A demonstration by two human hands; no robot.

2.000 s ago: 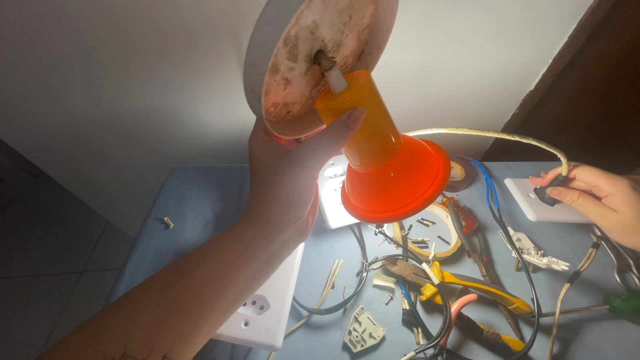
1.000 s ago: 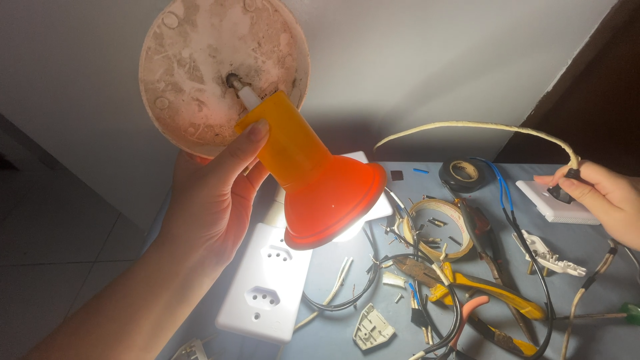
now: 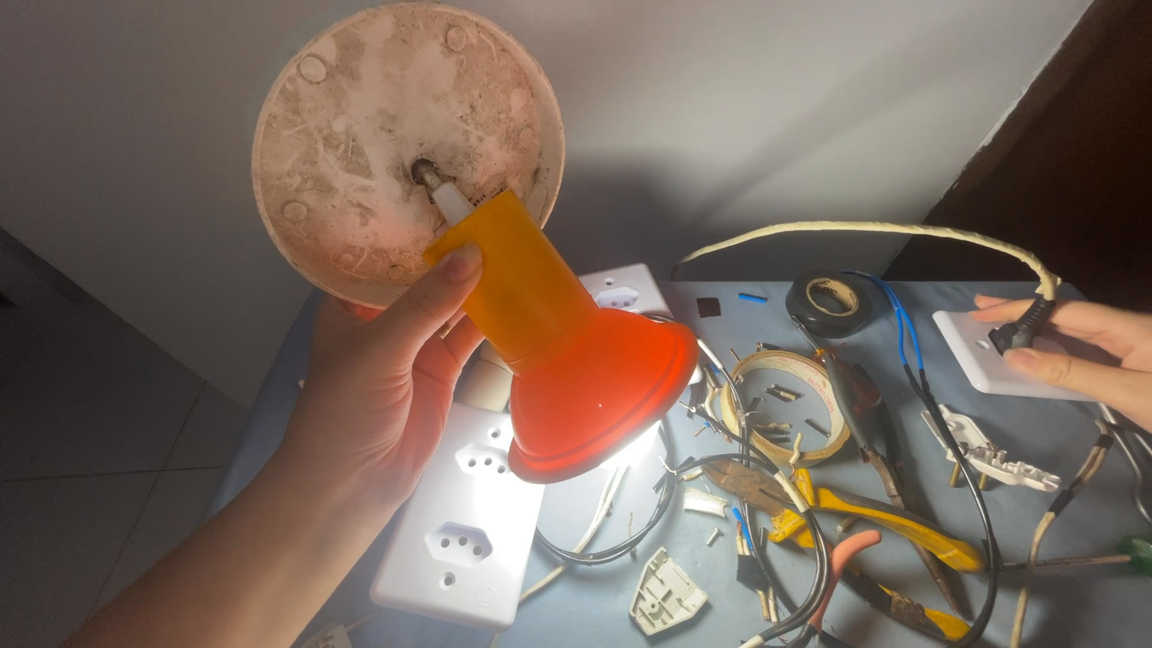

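My left hand [image 3: 387, 387] grips a lamp between its yellow-orange socket sleeve [image 3: 517, 274] and its round, stained base [image 3: 360, 135]. The lamp's red-orange shade [image 3: 603, 396] points down to the right, and bright light comes from under it. At the right, my right hand [image 3: 1080, 346] holds a black plug [image 3: 1021, 328] at the face of a white socket plate [image 3: 976, 364]; a cream cord [image 3: 864, 228] arches from the plug. Below the shade lies a white double socket plate [image 3: 463, 540], and another socket plate [image 3: 621, 288] is partly hidden behind the lamp.
Yellow-handled pliers [image 3: 891, 517], a masking tape roll [image 3: 832, 423], black electrical tape [image 3: 801, 319], grey plastic parts [image 3: 664, 594], a screw [image 3: 714, 536] and loose wires lie on the blue-grey table. A white wall stands behind. A green-handled tool [image 3: 1138, 553] is at the right edge.
My left hand has turned the lamp, so the underside of its base faces me more fully. My right hand stays at the plug and socket plate. The lamp's light is on throughout.
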